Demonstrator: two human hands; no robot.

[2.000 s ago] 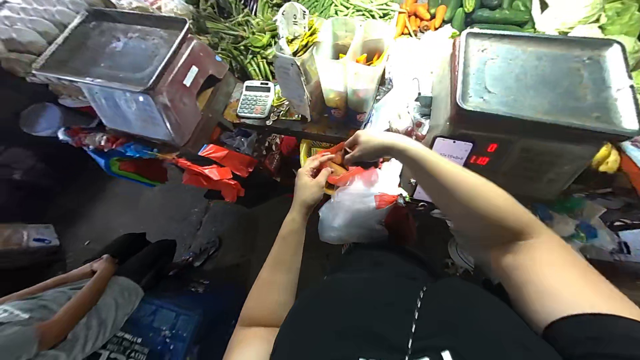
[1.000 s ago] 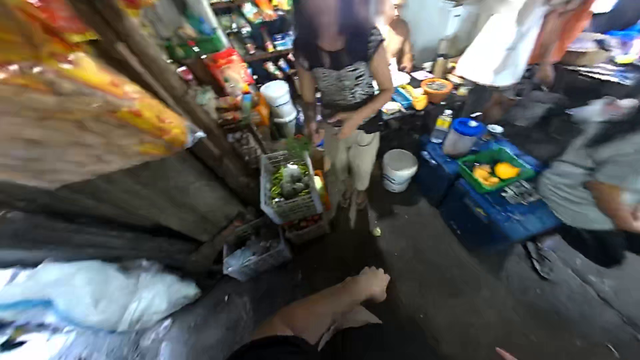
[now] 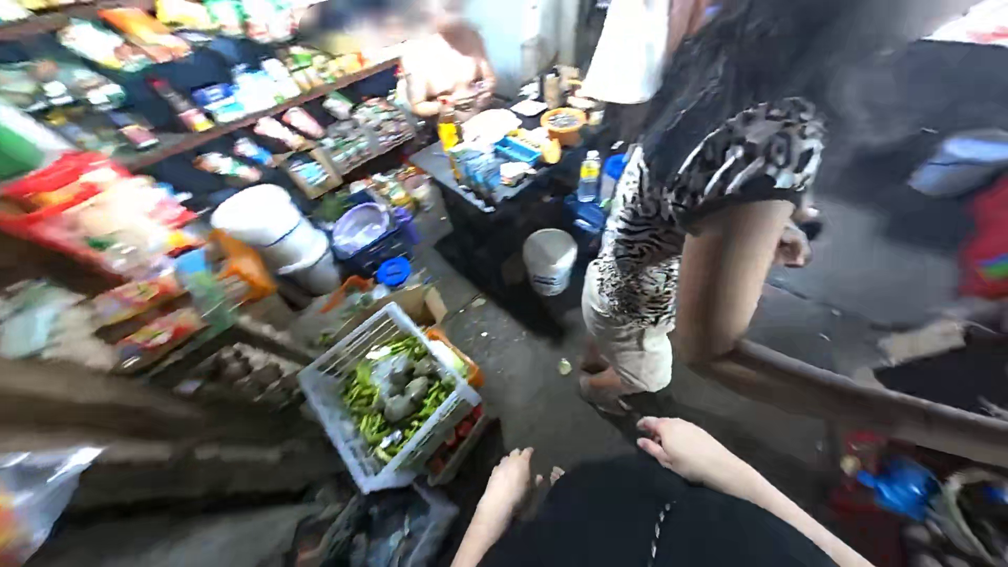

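Observation:
My left hand [image 3: 508, 484] hangs low in front of me, to the right of a white plastic crate [image 3: 335, 441]. Nothing shows in it, and its fingers are partly blurred. On the other side of my dark shirt, my right hand [image 3: 681, 449] is held out with loosely bent fingers, holding nothing. Green vegetables [image 3: 362, 405] and a grey, plastic-wrapped bundle [image 3: 402, 386] lie inside the crate. Close to my right hand stands a person in a patterned top [image 3: 642, 228] and light trousers.
Stocked shelves [image 3: 228, 118] and white buckets [image 3: 268, 224] line the left. A white bucket [image 3: 550, 260] stands on the floor beside a dark table [image 3: 465, 189] with containers. A wooden rail [image 3: 866, 394] crosses the right side. Another person [image 3: 449, 71] is behind the table.
The view has swung away from the stall counter. My hands held a plastic bag and something orange-red two seconds ago; both now show nothing in them. The standing person is now nearer and farther right.

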